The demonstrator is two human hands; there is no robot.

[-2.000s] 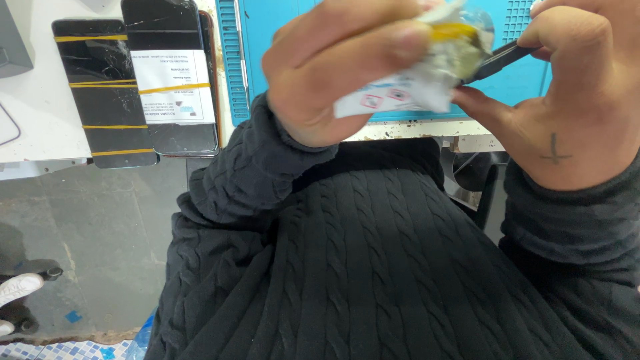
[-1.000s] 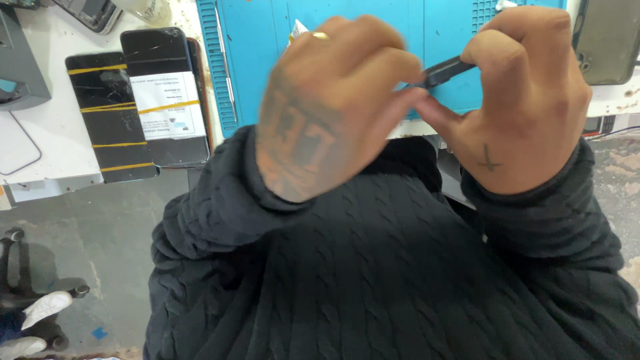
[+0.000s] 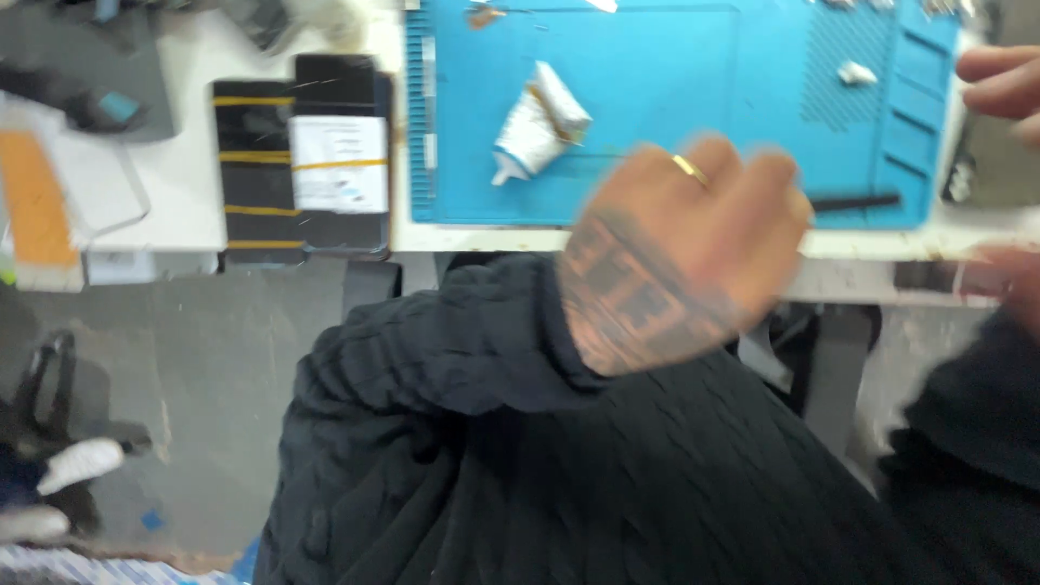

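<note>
My left hand (image 3: 691,260), tattooed, with a ring and blurred, is over the front edge of the blue work mat (image 3: 650,89), its fingers curled and their tips hidden. A slim black bar-shaped tool (image 3: 857,201) shows just beyond its knuckles; whether the hand grips it is unclear. At the right edge is my right hand (image 3: 1001,85), partly out of view, its fingers and thumb apart beside a dark flat device (image 3: 1003,150). A crumpled white tube (image 3: 540,122) with a brownish smear lies on the mat, left of my left hand.
Dark phones (image 3: 258,183) with yellow bands lie left of the mat, one bearing a printed paper (image 3: 340,162). A small white lump (image 3: 857,75) is on the mat's ridged part. An orange strip (image 3: 39,199) lies far left. Another person's shoe (image 3: 81,465) shows on the floor.
My hands, close together a second ago at the black tool, are now apart, the right one farther right. The white tube, in my left hand two seconds ago, now lies on the mat.
</note>
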